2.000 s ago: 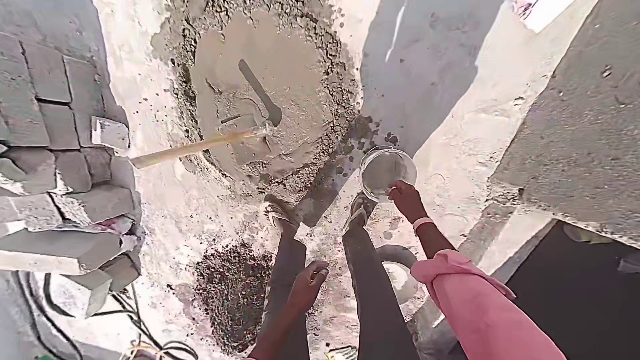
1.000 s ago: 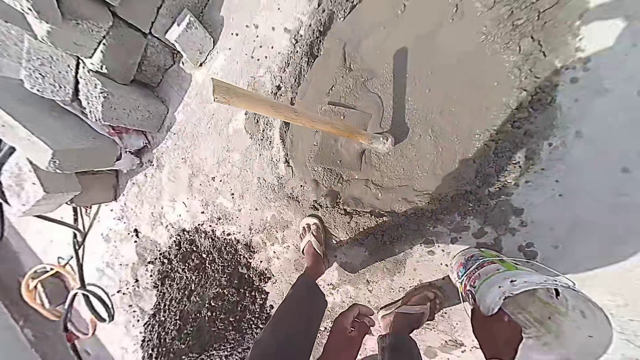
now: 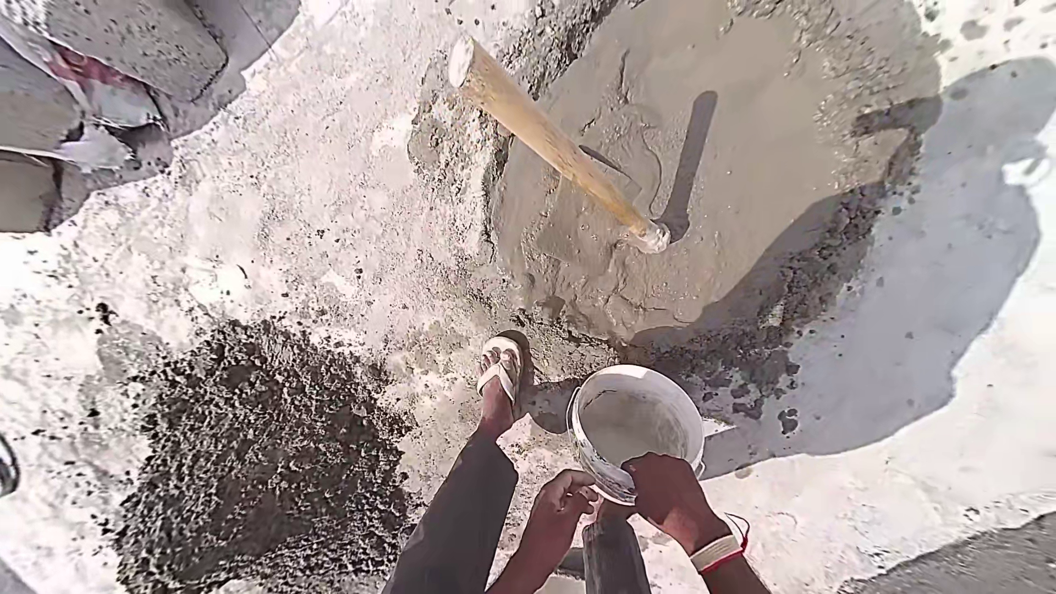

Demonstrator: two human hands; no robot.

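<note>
A white plastic bucket, its inside coated grey, is tilted in front of my legs. My right hand grips its near rim and wears a pale band and a red string at the wrist. Beside the bucket's lower left side is my left hand, fingers curled; whether it touches the bucket, I cannot tell. Beyond lies a pool of wet grey mortar ringed by coarser mix. A hoe's wooden handle slants up out of it, the blade mostly sunk in the mortar.
Dark, damp gravelly mix lies in a heap at the lower left. Concrete blocks are stacked at the upper left. My sandalled foot stands at the mortar's near edge. A shadow falls across the floor on the right.
The bucket, lower right and tipped sideways a second ago, is now in front of my legs with its mouth facing up. My left hand is now beside it. The view has shifted.
</note>
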